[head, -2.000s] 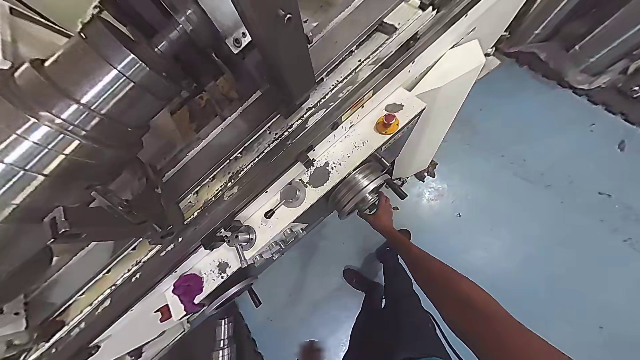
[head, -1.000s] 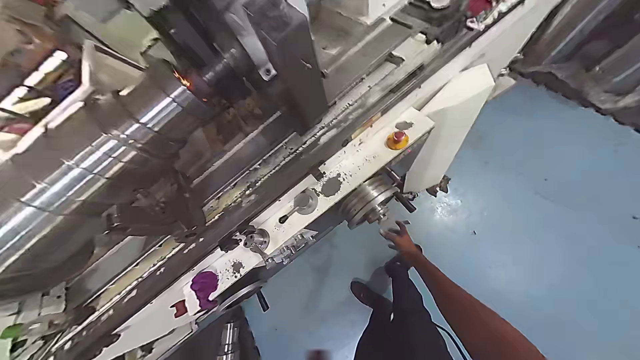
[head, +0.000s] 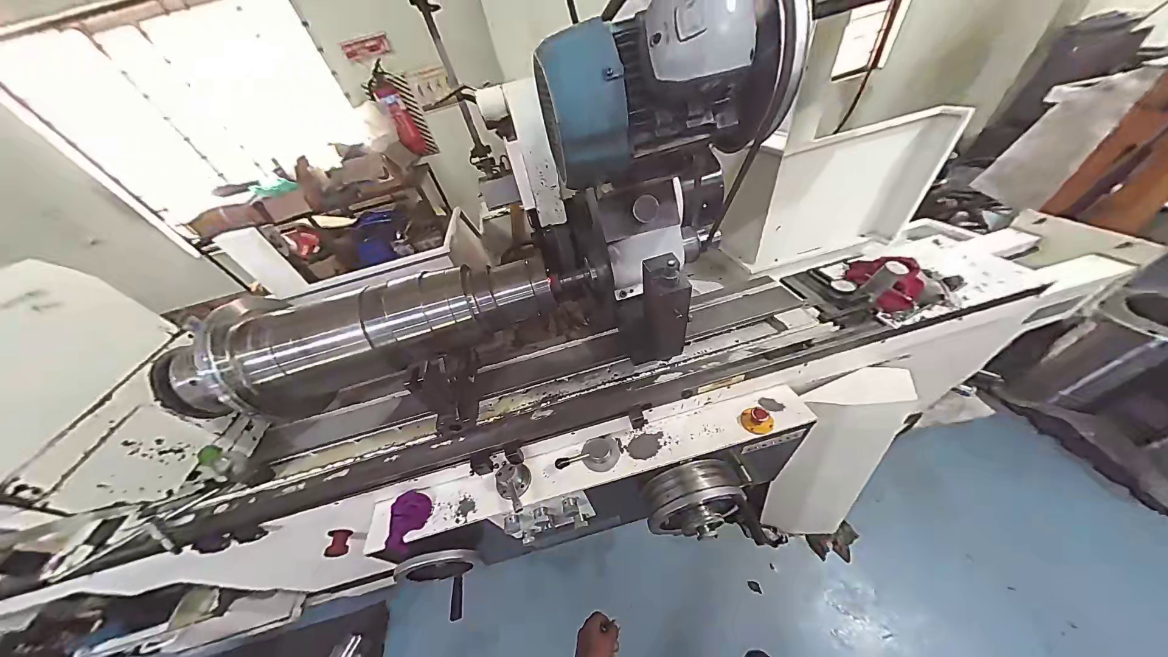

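Note:
My left hand (head: 598,636) shows only partly at the bottom edge, with its fingers curled; whether it holds anything is unclear. It is below and apart from the cylindrical grinding machine. My right hand is out of view. A large stepped steel cylinder (head: 411,315) lies across the machine, with a small orange-red glow at its right end beside the wheel head. On the white front panel are a red emergency stop button (head: 757,418), a lever knob (head: 600,453) and a purple cloth (head: 408,518). The large steel handwheel (head: 695,497) sits below the panel, with no hand on it.
A second handwheel (head: 438,566) with a dark handle projects at the lower left. Above the bed stands a blue electric motor (head: 584,100) with a belt drive. A red cloth (head: 890,283) lies at the bed's right end. Metal cylinders (head: 1095,347) stand at right.
My right hand was at the large handwheel, then came away from it with fingers spread, and is now out of view. The view has swung up and shows more of the machine.

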